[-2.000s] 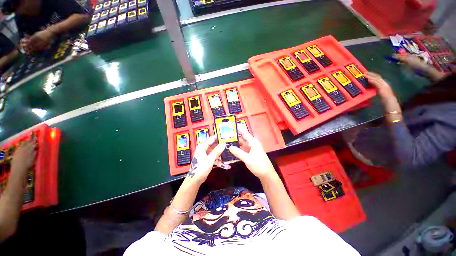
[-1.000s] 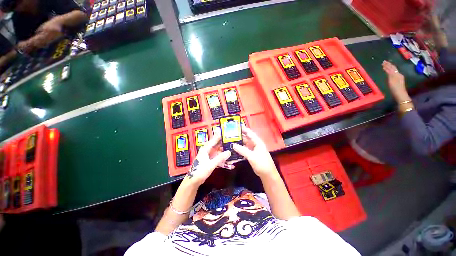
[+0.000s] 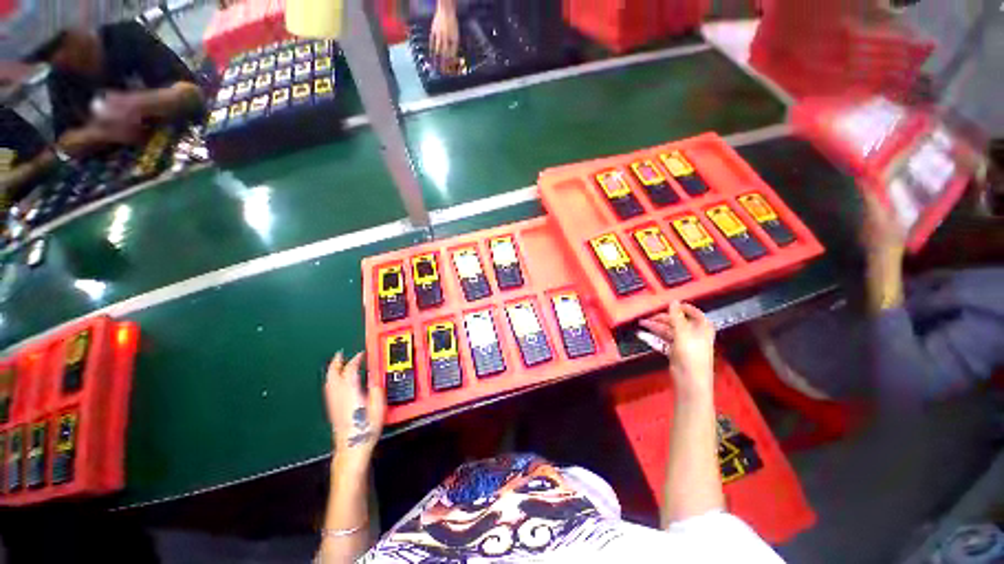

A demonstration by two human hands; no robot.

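A red tray (image 3: 539, 386) lies on the green bench in front of me, with two rows of black keypad phones with yellow frames. Some screens are pale; several at the left are dark. The phone (image 3: 484, 339) in the middle of the lower row lies in its pocket. My left hand (image 3: 355, 405) is at the tray's left edge, fingers apart, holding no phone. My right hand (image 3: 685, 339) is at the lower right, near the corner of this tray and under the front edge of the second tray; its fingertips are partly unclear, so its hold cannot be told.
A second red tray (image 3: 721, 275) with phones overlaps at right. Another red tray (image 3: 99, 441) is at far left. A lower red tray (image 3: 661, 441) with yellow-black pieces is beside my knees. A metal post (image 3: 385, 132) stands behind. A neighbour's arm (image 3: 886, 264) at right lifts a tray.
The phone that was between my hands is gone from them, and the lower row shows uncovered. My hands have parted to the tray's two sides. The view has tilted up. The right neighbour now holds a tray.
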